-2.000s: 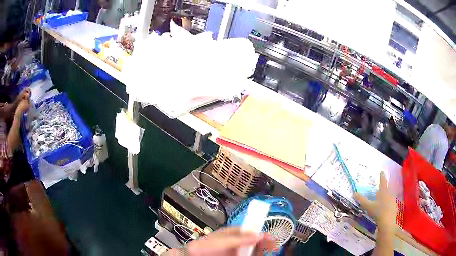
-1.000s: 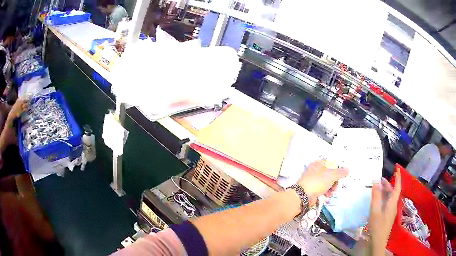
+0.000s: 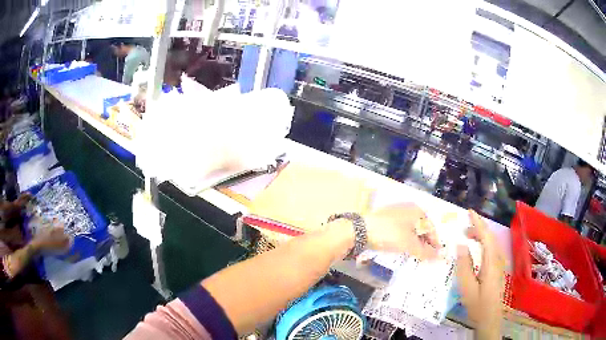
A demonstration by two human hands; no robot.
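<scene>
Printed white sheets (image 3: 415, 287) lie at the shelf's front edge, with a light blue strip along their right side. My left hand (image 3: 402, 229), with a metal watch on the wrist, reaches across the shelf just above the sheets. Its fingers are bent and washed out by glare, so a grip cannot be made out. My right hand (image 3: 482, 272) is upright at the right side of the sheets with its fingers raised. A small white shape shows between its fingers, but whether it is held is unclear.
A red bin (image 3: 555, 265) with small white parts stands right of my right hand. A tan folder (image 3: 312, 196) lies to the left. A blue fan (image 3: 322, 319) is below the shelf. Blue totes (image 3: 70, 209) of white cables and other people are at left.
My left hand has moved a little left, and the white printed piece raised between my hands a second ago now lies lower. The view has shifted, bringing the fan back into sight.
</scene>
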